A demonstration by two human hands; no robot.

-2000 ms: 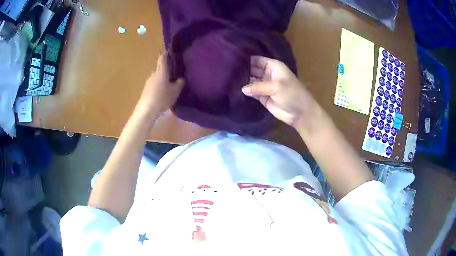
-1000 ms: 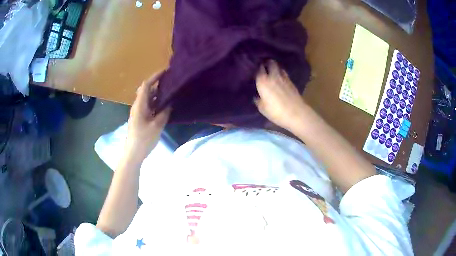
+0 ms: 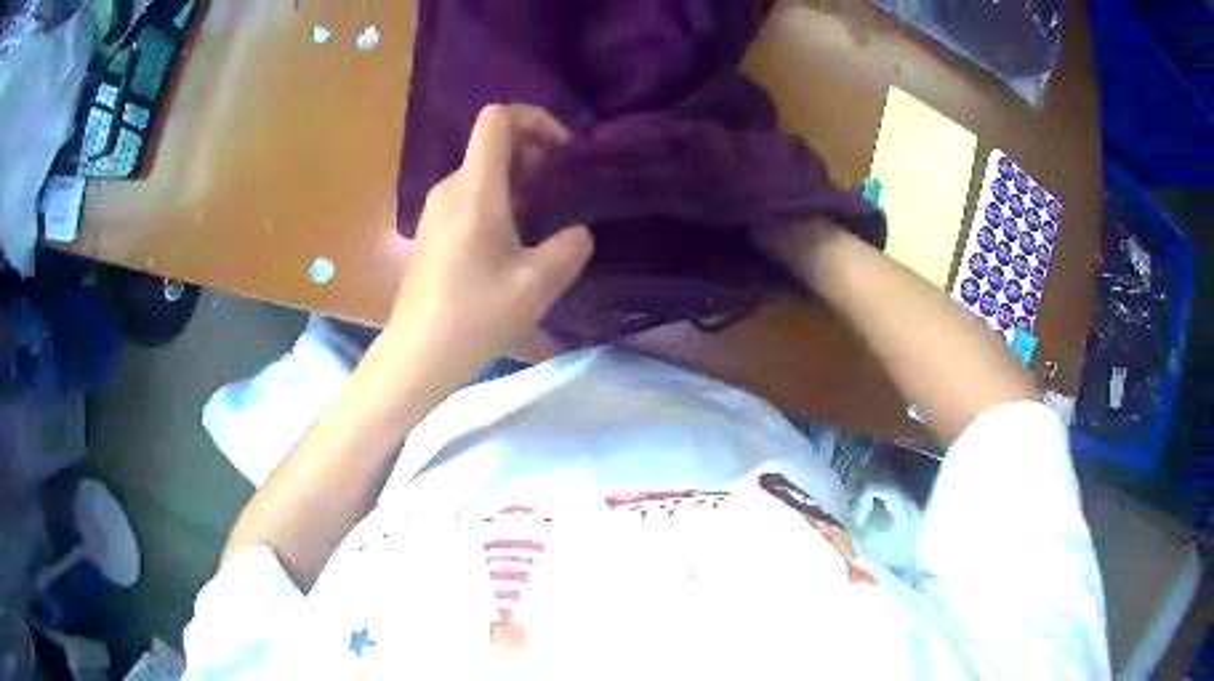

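Note:
The plum trousers (image 3: pixel 586 67) lie on the desk in front of me, running off the top of the picture, with the near part bunched and lifted. My left hand (image 3: pixel 499 226) is at the left side of the bunched cloth, back of the hand up, thumb and fingers spread around its edge; whether it grips the cloth is not clear. My right hand (image 3: pixel 799 250) is mostly hidden inside or under the cloth at its right side, with the cloth draped over the fingers.
A yellowish pad (image 3: pixel 928 180) and a sheet of purple round stickers (image 3: pixel 1012 246) lie on the right. A keyboard (image 3: pixel 123 113) is at the left. Small white bits (image 3: pixel 321 270) lie on the desk (image 3: pixel 286 146). Clear film (image 3: pixel 992 40) is at top right, beside a blue crate (image 3: pixel 1165 359).
My left hand has moved right and up from the cloth's lower left edge. My right hand has gone under the cloth, which is now bunched up and pulled to the right.

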